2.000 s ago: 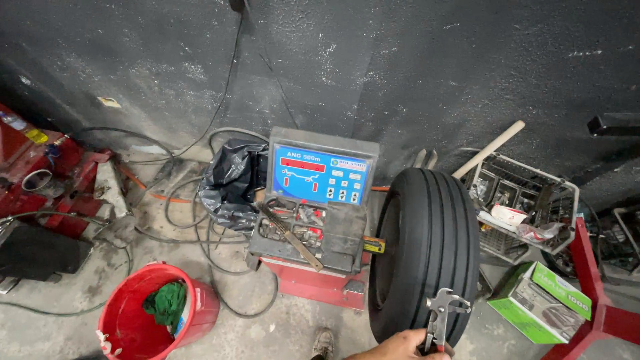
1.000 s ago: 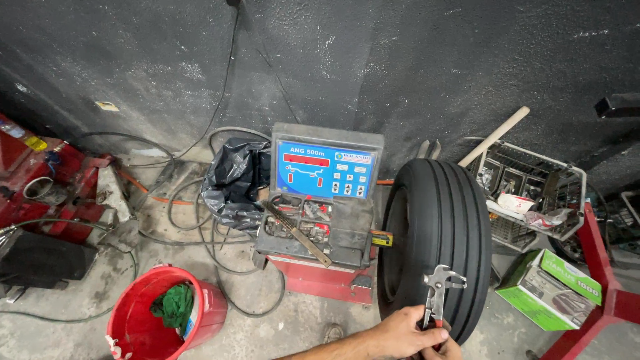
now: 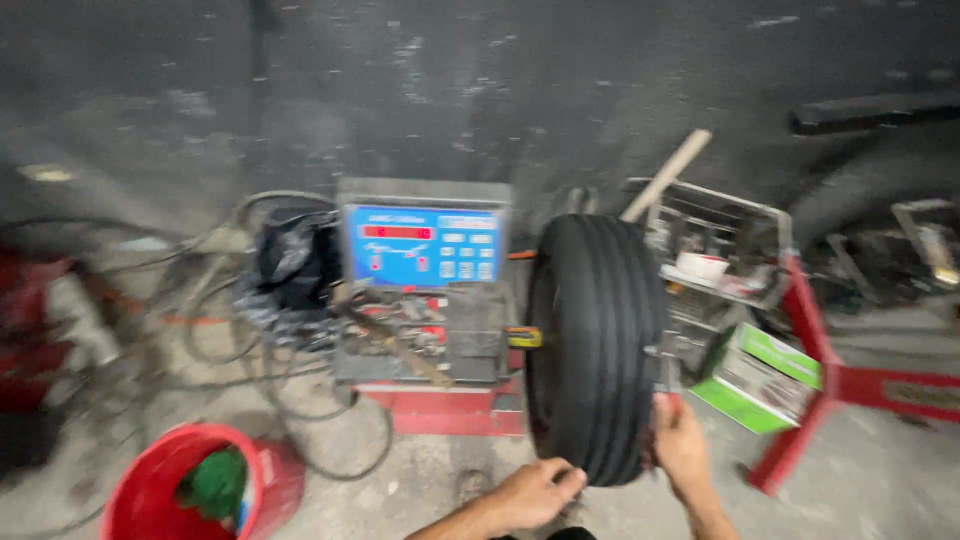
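A mounted black tyre [image 3: 600, 345] stands upright at the right side of a red wheel balancer [image 3: 457, 409] with a blue control panel [image 3: 424, 244]. My left hand [image 3: 536, 491] is at the tyre's lower left edge, its fingers bent; blur hides whether anything is between them. On the tyre's right side, my right hand [image 3: 679, 439] holds wheel-weight pliers [image 3: 664, 367] by the handles, with the metal head up beside the tread. Loose metal pieces and a long worn tool [image 3: 397, 349] lie in the balancer's top tray [image 3: 476, 367].
A red bucket [image 3: 281, 469] with green cloth [image 3: 217, 480] stands at lower left. Black hoses [image 3: 386, 442] lie on the floor near a black plastic bag [image 3: 296, 255]. To the right are a wire basket [image 3: 784, 225], a green-and-white box [image 3: 761, 379] and a red metal frame [image 3: 810, 322].
My hands were together at the pliers before the tyre; now they are apart at its two sides, the pliers in my right hand. Lit marks now show on the panel's red display.
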